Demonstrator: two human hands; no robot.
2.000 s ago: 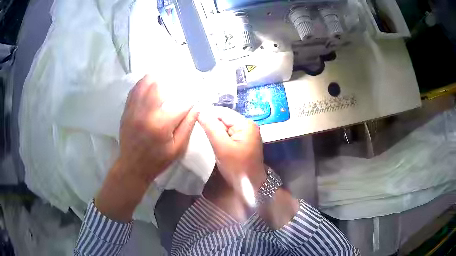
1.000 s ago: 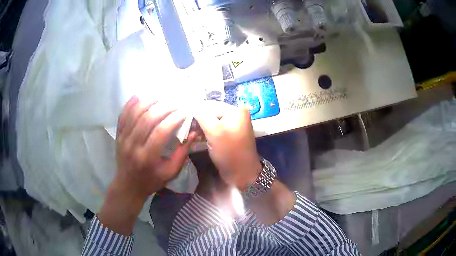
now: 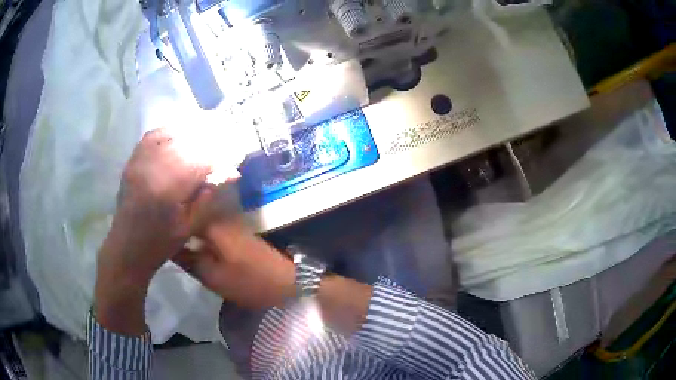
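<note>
The white garment piece (image 3: pixel 67 185) lies left of the needle area and hangs down below the hands. My left hand (image 3: pixel 152 197) is at the cloth with its fingers bent, close to the glare. My right hand (image 3: pixel 230 256), with a metal watch at the wrist, meets my left hand, and a bit of pale cloth shows at its fingers. The fingertips of both hands are blurred together and pinch the cloth edge. The presser foot area (image 3: pixel 280 145) stands right of the hands, beside the blue slide plate (image 3: pixel 319 156).
The cream machine bed (image 3: pixel 489 82) has ruler marks and a dark round hole. The blue-grey bar (image 3: pixel 189 56) and ribbed dials (image 3: pixel 348 15) are at the top. A second cloth stack (image 3: pixel 563 215) lies at the right. Strong lamp glare covers the cloth near the needle.
Both hands have moved left, away from the presser foot, and come together. More of the blue slide plate shows. The whole machine has shifted left and up in the view.
</note>
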